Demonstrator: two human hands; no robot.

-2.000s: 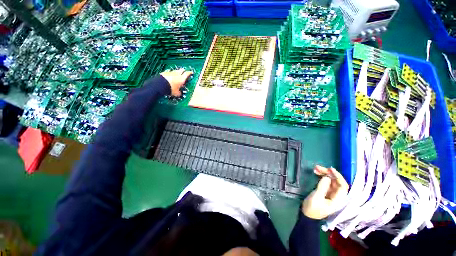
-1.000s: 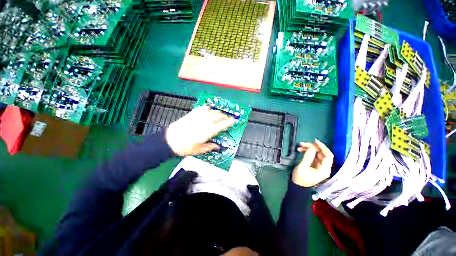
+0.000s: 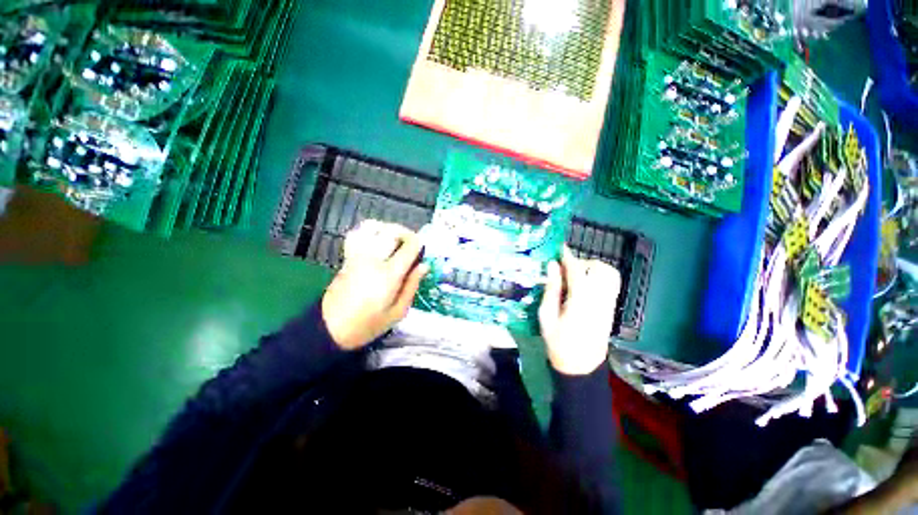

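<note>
A green circuit board (image 3: 498,236) with two dark rectangular areas lies over or just above the middle of the black ribbed rack (image 3: 372,197). My left hand (image 3: 374,282) holds the board's left edge between thumb and fingers. My right hand (image 3: 581,307) holds its right edge the same way. The fingertips partly cover the board's edges. Whether the board touches the rack cannot be told. Beyond the rack is the pale component tray (image 3: 495,107) with a red-orange edge, its far part covered in rows of small yellow parts.
Stacks of green boards (image 3: 695,131) stand right of the tray, and large leaning rows (image 3: 121,111) are at left. A blue bin (image 3: 733,264) at right holds wired boards (image 3: 813,251) with white wires hanging over its near side. A red object (image 3: 644,427) is low at right.
The board came from the left in my left hand and now sits farther right. My right hand has moved in and taken its right edge. The view has shifted and turned.
</note>
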